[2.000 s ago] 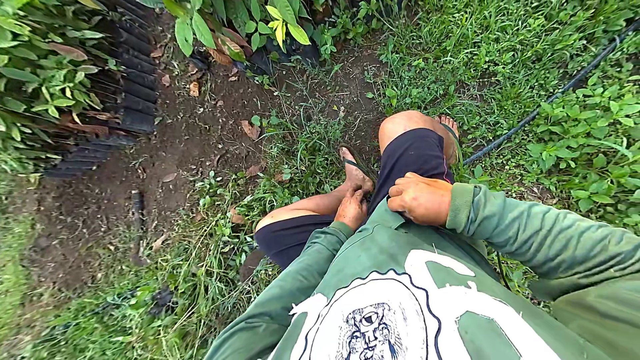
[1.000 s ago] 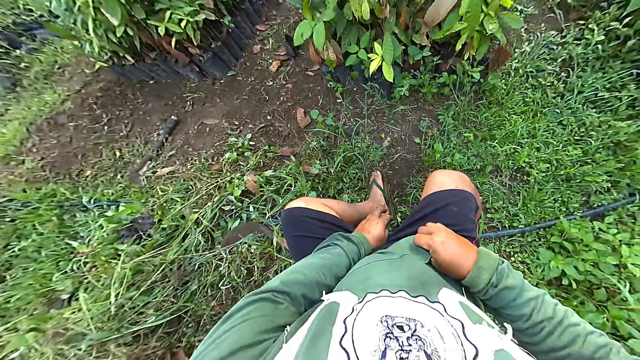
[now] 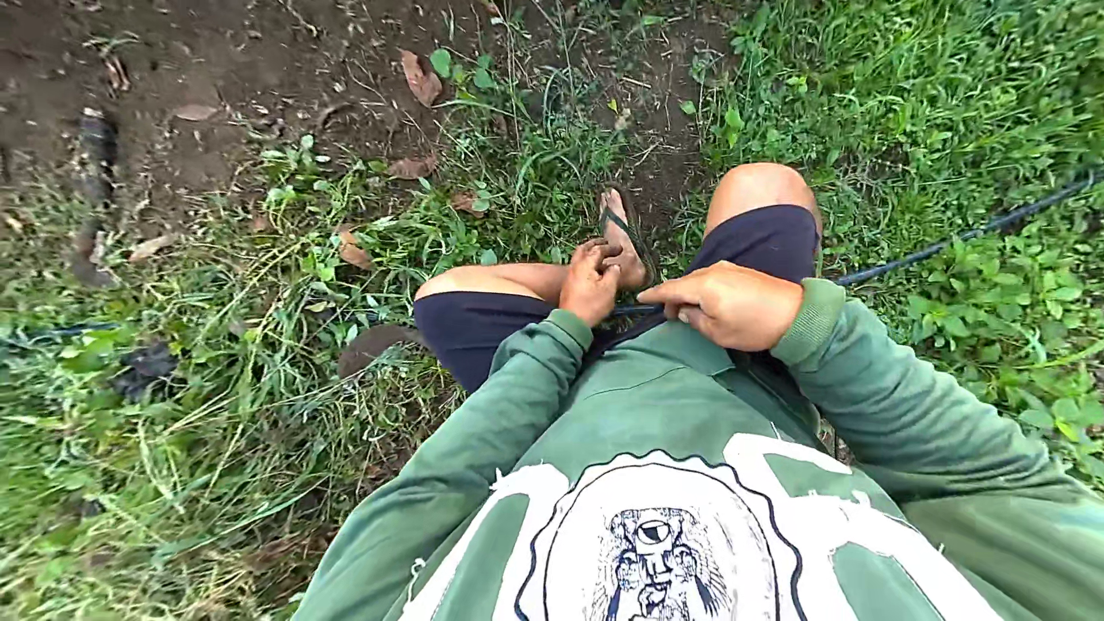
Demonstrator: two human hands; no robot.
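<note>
My left hand (image 3: 591,283) hangs low near the left knee, fingers curled, close to the sandaled foot (image 3: 623,237) as seen from above. Whether something small lies between those fingers cannot be told. To its right, my right hand (image 3: 733,304) is over the dark shorts (image 3: 763,241) at the hem of the green shirt (image 3: 664,388); its index finger points left and the other fingers are curled under, their grip hidden. The two hands are apart. Both wrists come out of long green sleeves.
A black hose (image 3: 975,231) runs through the grass on the right and behind the legs. Bare soil (image 3: 224,60) with dry leaves (image 3: 420,79) lies at the upper left, along with a dark stick-like piece (image 3: 97,155). A rounded brown object (image 3: 375,348) sits in the grass left of the knee.
My right index finger is now stretched out; the hand looked like a fist before. The view has shifted, and the black bags of seedlings seen earlier at the top are out of it.
</note>
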